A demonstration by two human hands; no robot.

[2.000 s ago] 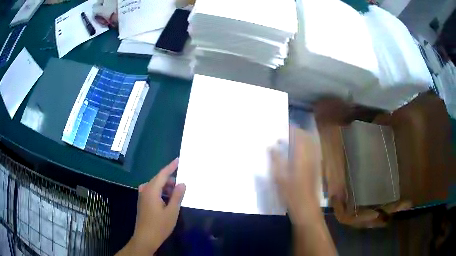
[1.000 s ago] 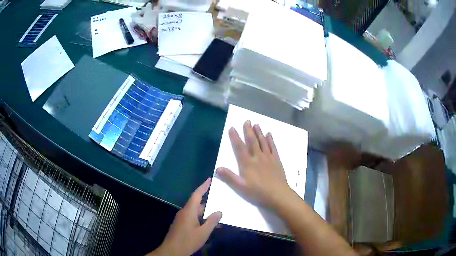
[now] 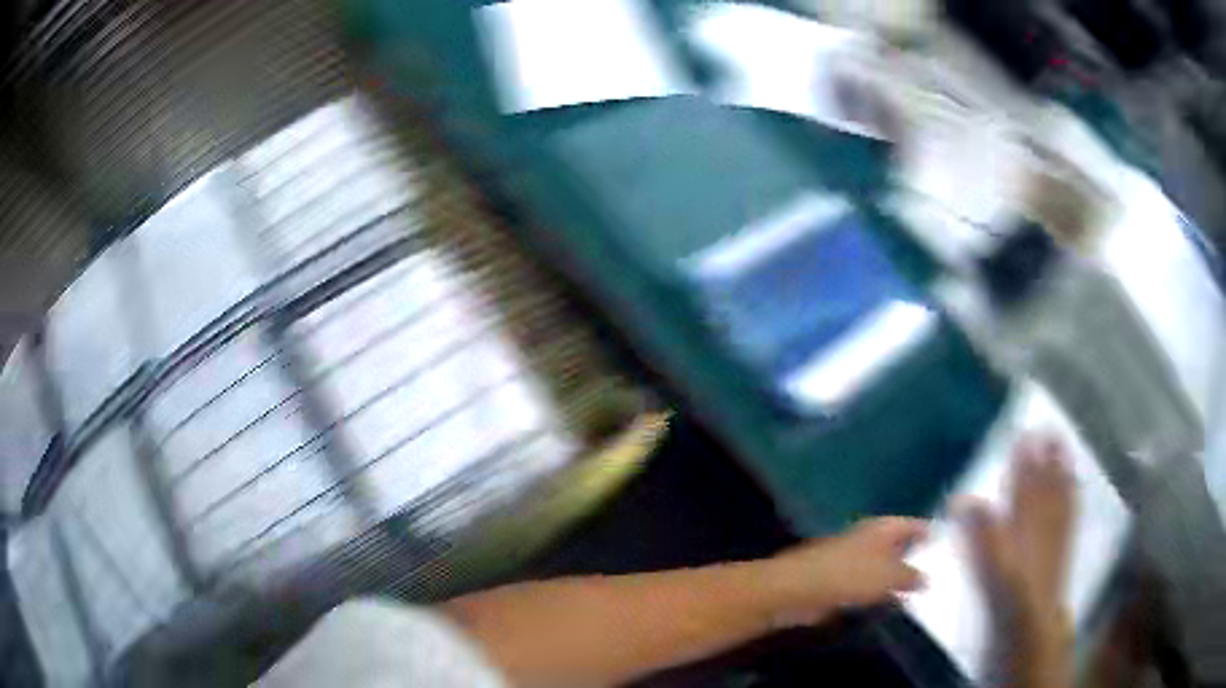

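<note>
The whole view is blurred by motion. A white-topped panel or sheet (image 3: 948, 605) lies at the lower right, on the bench's front part. My left hand (image 3: 874, 558) is at its left edge with the fingertips at the rim; whether it grips the edge is too blurred to tell. My right hand (image 3: 1029, 518) lies over the white top with its fingers apart. What lies under the white sheet is hidden.
A blue cell string with white side bands (image 3: 813, 303) lies on the dark green bench (image 3: 887, 464), left of the work. A wire mesh cart with rows of white-topped panels (image 3: 403, 370) stands close at left. White sheets (image 3: 578, 54) lie at the back; blurred pale stacks stand at right.
The camera has swung left and down, so the cart fills the left side and the work sits at lower right. My right hand is still on the white top, my left at its edge.
</note>
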